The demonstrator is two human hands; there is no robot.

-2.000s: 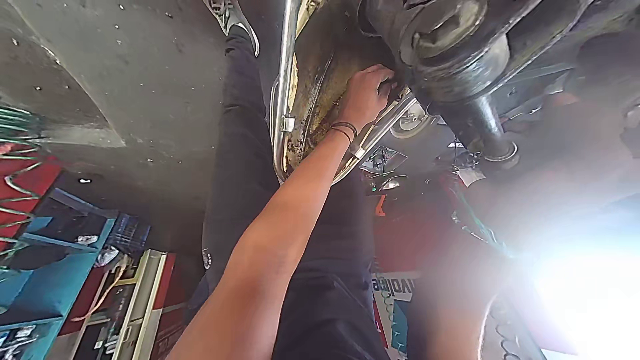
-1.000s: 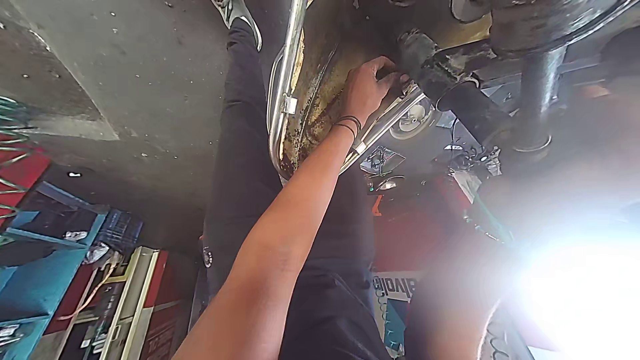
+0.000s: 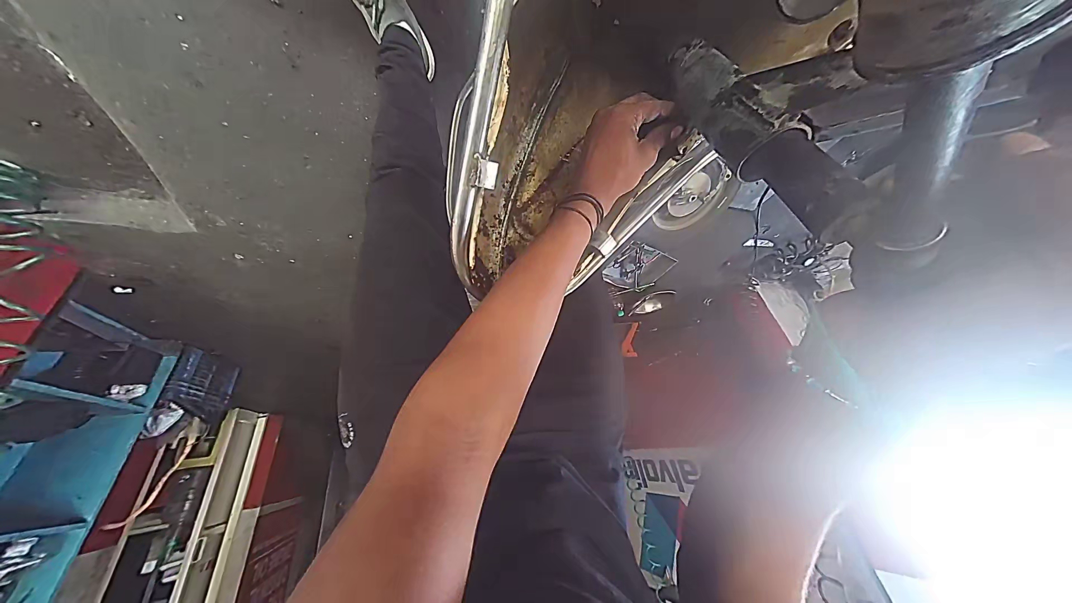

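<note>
In the head view my left hand [image 3: 624,146] reaches up beside a black cylindrical metal part [image 3: 762,138], its fingers curled round a small dark part I cannot identify. The wrist, with thin dark bands, lies over a bent shiny metal tube [image 3: 473,176] framing a rusty, dirty metal panel [image 3: 536,126]. A second tube run [image 3: 649,213] slants just below the hand. My right forearm [image 3: 745,536] shows at the lower right; glare and haze keep me from making out its hand. A thick metal shaft [image 3: 942,159] stands at the upper right.
Blue shelving [image 3: 84,469] and a dark crate [image 3: 201,381] stand at the lower left, beside a red and cream rack [image 3: 226,494]. A coiled green hose [image 3: 17,260] hangs at the left edge. A small wheel [image 3: 691,201] shows behind the tubes. Bright light floods the lower right.
My left hand stays at nearly the same place by the tubes. The black parts and shaft at the upper right now appear farther right and higher than two seconds ago, as the view shifts.
</note>
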